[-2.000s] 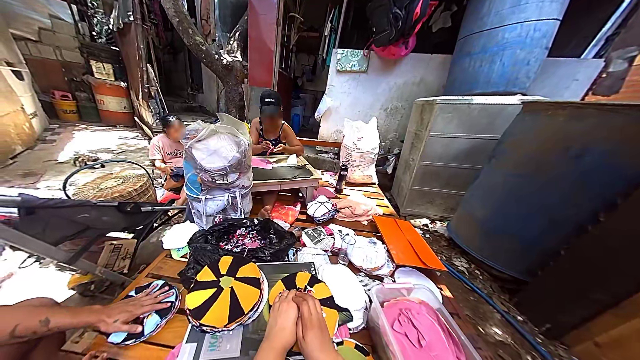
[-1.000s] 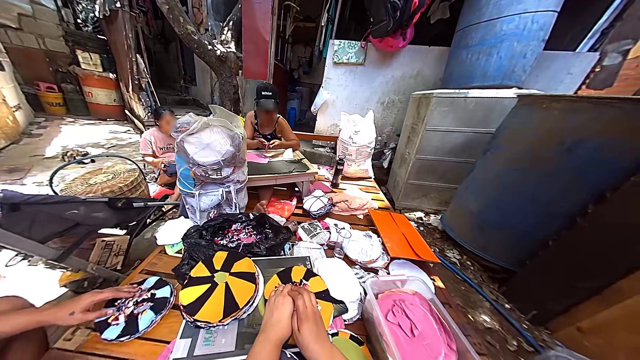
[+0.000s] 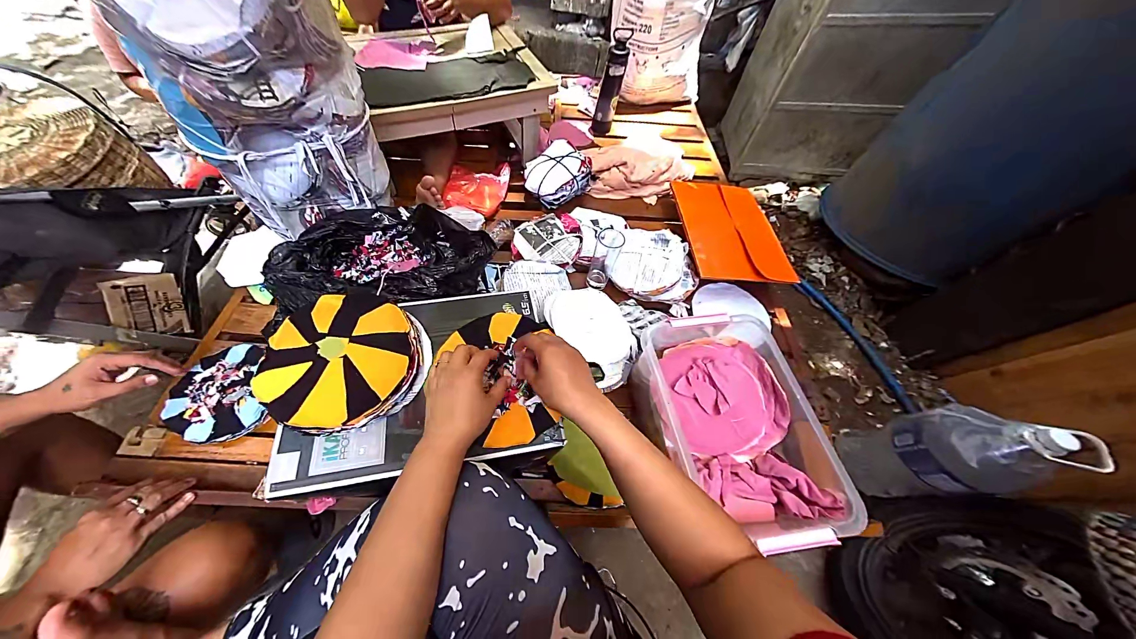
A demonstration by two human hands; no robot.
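A round yellow-and-black fabric piece [image 3: 519, 429] lies in front of me, with small multicoloured fabric scraps [image 3: 512, 390] at its centre. My left hand [image 3: 463, 395] rests on its left side, fingers bent at the scraps. From the right, my right hand [image 3: 557, 368] touches the same scraps; whether its fingertips pinch any cannot be told. To the left lies a stack of yellow-and-black fabric rounds [image 3: 337, 359] on a flat printed box [image 3: 355, 448]. A black plastic bag [image 3: 302, 257] full of scraps stands behind it. Part of a green-and-yellow round [image 3: 586, 466] shows under my right forearm.
A clear plastic box [image 3: 848, 470] with pink cloth is on the right. A person's hands [image 3: 111, 377] are at the left, near a blue-and-black round [image 3: 213, 395]. An orange folder [image 3: 732, 231], white bundles [image 3: 652, 262] and a dark bottle [image 3: 611, 84] lie or stand farther back.
The view has tilted down. My hands, earlier together over the yellow-and-black round, are now apart at its centre. The other person's hand has come off the blue-and-black round.
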